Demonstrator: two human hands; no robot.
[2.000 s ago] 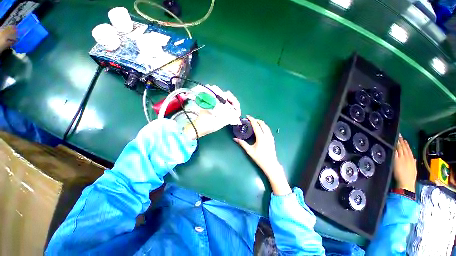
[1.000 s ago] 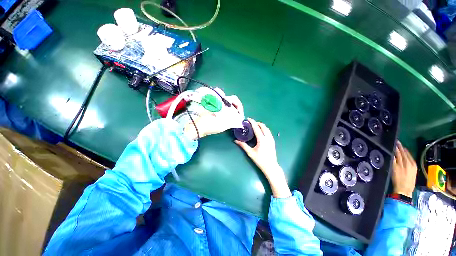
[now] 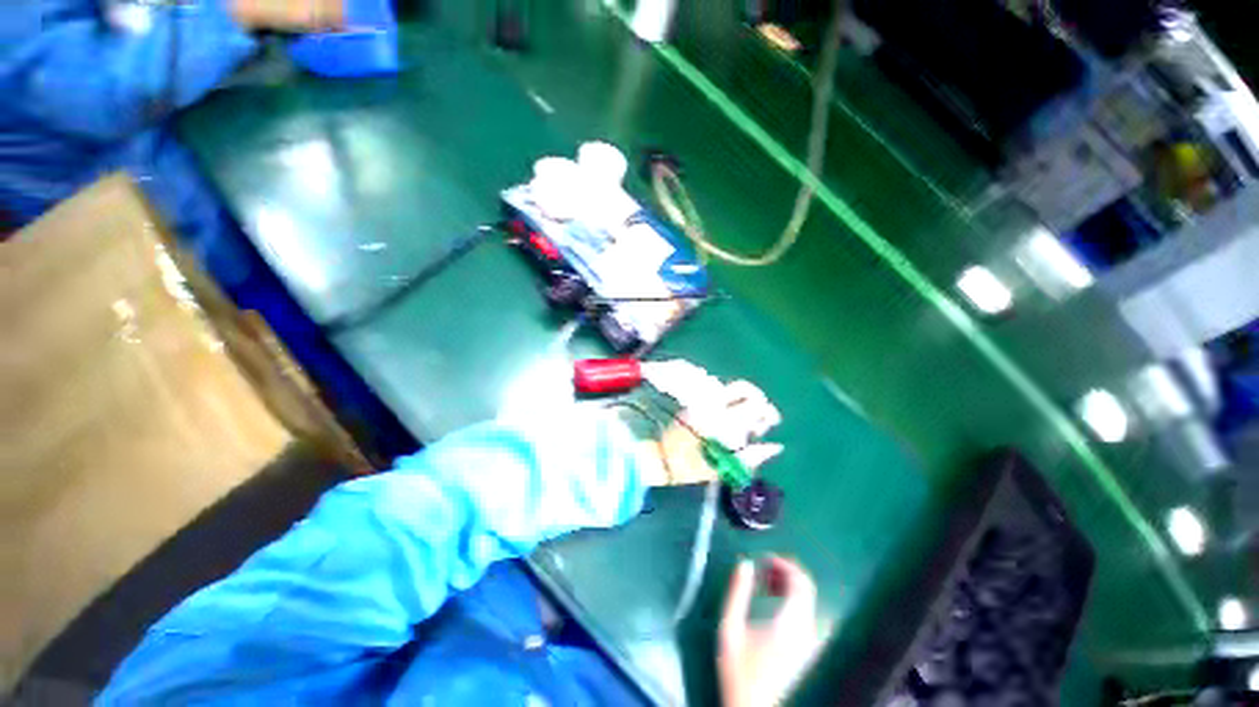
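My left hand, blurred and whitish over the fingers, is closed on a dispensing syringe with a green fitting. A red bottle sticks out on the wrist side of the same hand. A black round part stands on the green bench just beyond the green fitting; whether they touch is unclear. My right hand is below the part and apart from it, thumb and forefinger spread, with nothing visible between them. A pale hose runs down from the left hand.
A controller box with white cups on top stands beyond my left hand. A yellowish hose loops behind it. A black tray of blurred round parts is at lower right. A cardboard carton is at left. Another person's sleeve and a blue bin are at upper left.
The view has swung and blurred, with the tray shifted towards the lower right. My right hand has let go of the round part and moved away. The green fitting now points down beside the part.
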